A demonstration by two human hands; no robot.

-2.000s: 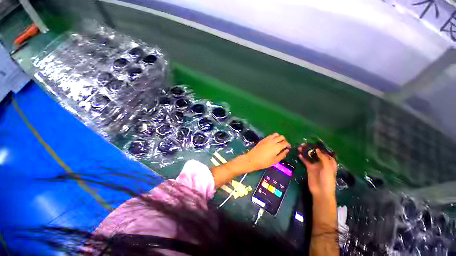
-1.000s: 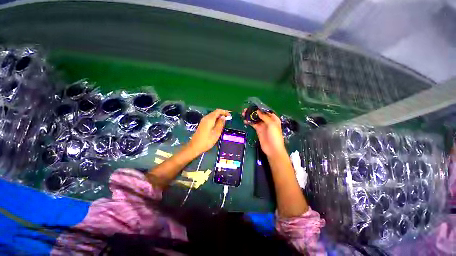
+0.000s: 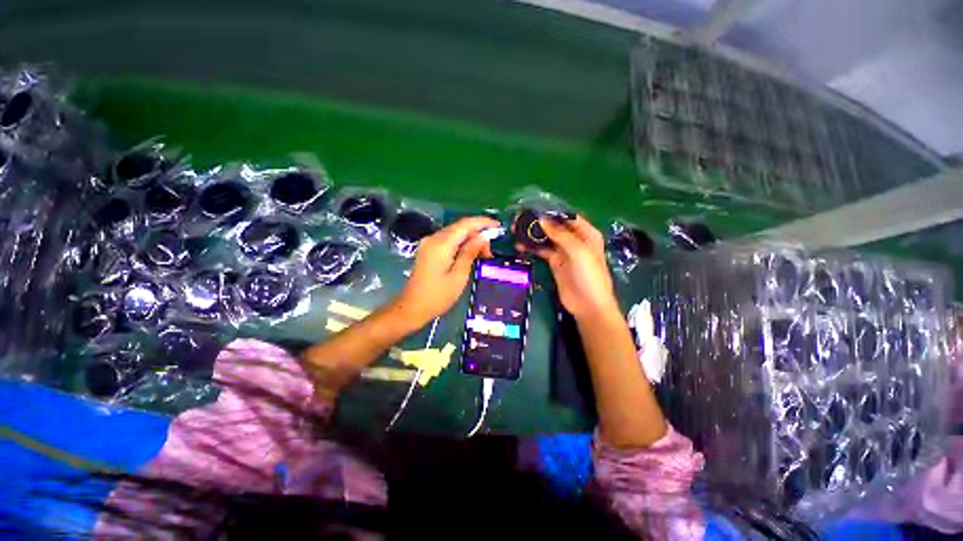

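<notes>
My right hand (image 3: pixel 568 254) holds a round black unit (image 3: pixel 531 227) with a pale golden ring, in clear film, just above the phone. My left hand (image 3: pixel 449 259) pinches a small white plug (image 3: pixel 491 231) close to the unit's left side; whether they touch is unclear. The smartphone (image 3: pixel 496 319) lies upright below both hands, its screen lit with a purple band and coloured tiles. A white USB cable (image 3: pixel 484 406) runs from its bottom edge. A second white cord (image 3: pixel 414 383) lies left of the phone.
Bagged units (image 3: pixel 267 239) lie scattered at left, and two bagged units (image 3: pixel 630 244) at right. Filled blister trays (image 3: pixel 845 365) stand at right, an empty blister tray (image 3: pixel 729 127) beyond. Yellow strips (image 3: pixel 428 362) lie left of the phone. A black slab (image 3: pixel 570 359) and white tissue (image 3: pixel 647 340) are to its right.
The view has swung right, bringing the right-hand trays into view. My left hand with the plug and my right hand with the unit have come closer together.
</notes>
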